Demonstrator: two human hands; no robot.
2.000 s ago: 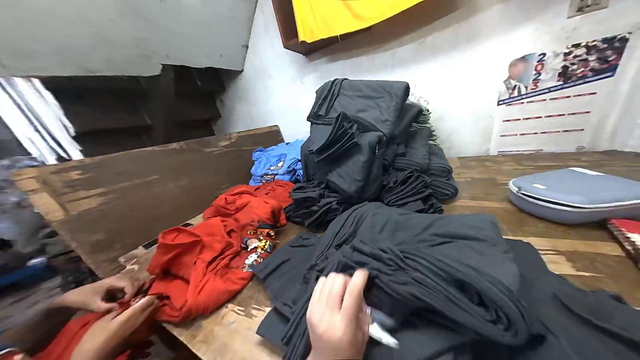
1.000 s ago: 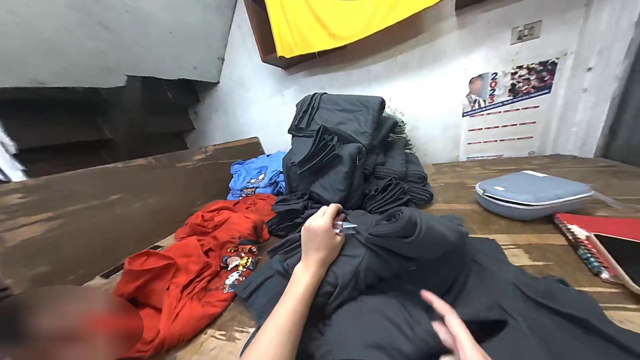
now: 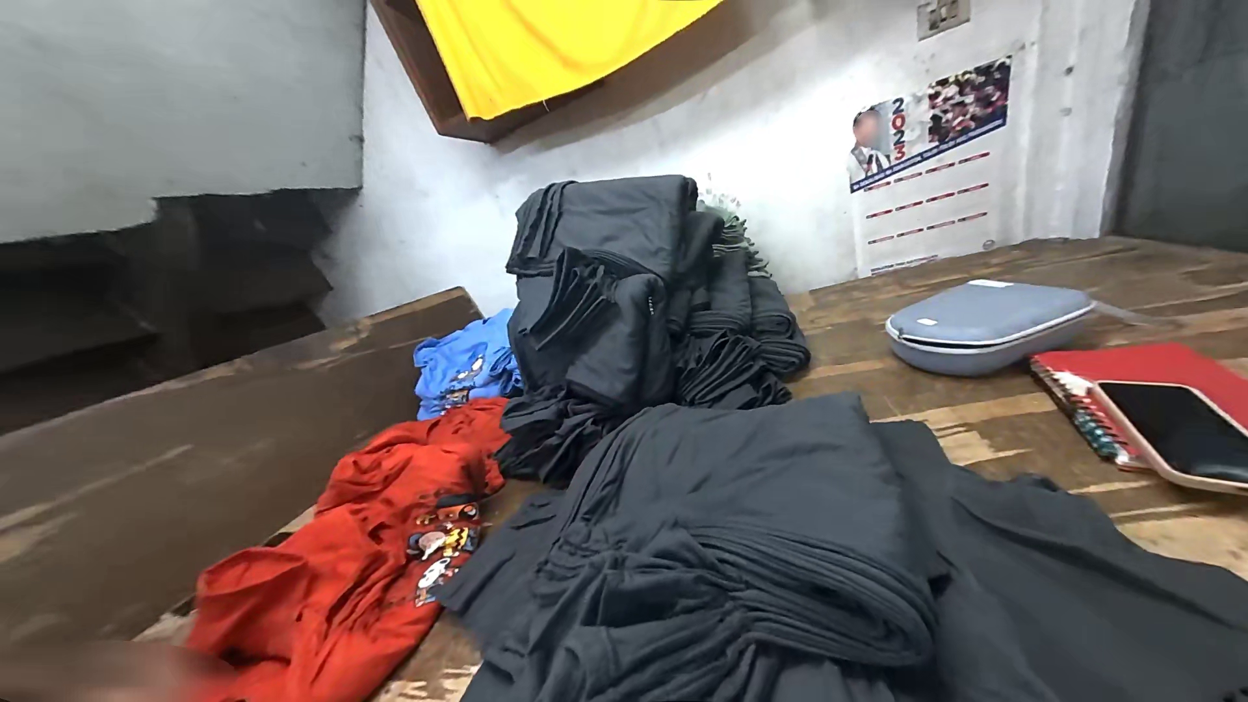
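Neither my left hand nor my right hand is in view. In the foreground a thick folded bundle of dark grey cloth point(image 3: 741, 507) lies on the wooden table, nothing gripping it. Looser dark cloth point(image 3: 1063, 575) spreads out from under it to the right. Behind rises a tall heap of folded dark cloth point(image 3: 604, 292). To the left, a crumpled red garment point(image 3: 341, 546) with a printed cartoon design lies along the table, and a blue printed garment point(image 3: 468, 361) sits beyond it.
A blurred part of another person's hand point(image 3: 107, 673) shows at the lower left. A grey-blue zip case point(image 3: 985, 317) and a red spiral notebook point(image 3: 1170, 366) with a phone point(image 3: 1185, 429) on it are at the right. Yellow cloth point(image 3: 556, 49) hangs above; a wooden board point(image 3: 195, 468) borders the left.
Both my hands have left the view; a second ago one held a small metal tool at the dark bundle. The bundle's raised, rolled part now lies folded over flat.
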